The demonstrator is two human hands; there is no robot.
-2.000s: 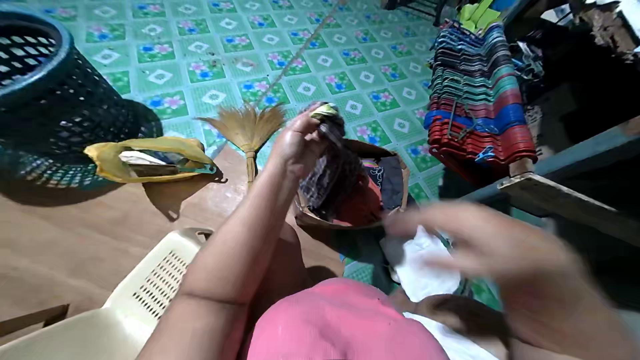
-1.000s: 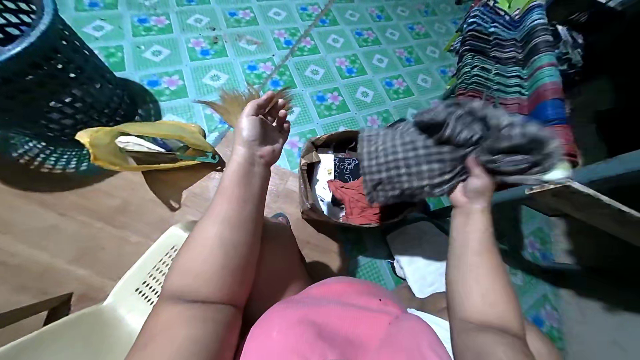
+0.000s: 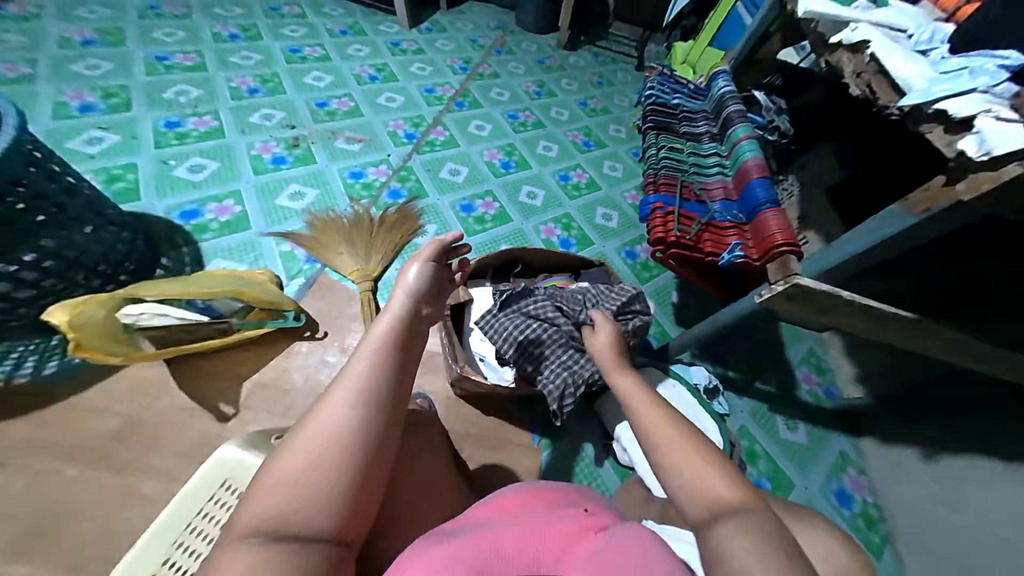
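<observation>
A dark checked cloth (image 3: pixel 544 336) lies over the top of an open cardboard box (image 3: pixel 456 360), one corner hanging down over the near side. My right hand (image 3: pixel 606 340) grips the cloth at its right part. To the left, above the box's left edge, my left hand (image 3: pixel 432 276) is raised with its fingers apart and nothing in it. White cloth (image 3: pixel 484 336) and other pieces show inside the box beside the checked cloth. A soft broom (image 3: pixel 360 244) lies just left of my left hand.
A yellow plastic bag (image 3: pixel 88 320) and a dark perforated basket (image 3: pixel 64 232) are at the left. A row of clothes hangers (image 3: pixel 712 168) hangs at the right near a wooden beam (image 3: pixel 896 328). White cloth (image 3: pixel 680 408) lies right of the box. A plastic chair (image 3: pixel 192 512) is at lower left.
My right hand has brought the checked cloth from the right of the box to over it. The box's contents, seen a second ago, are now largely covered.
</observation>
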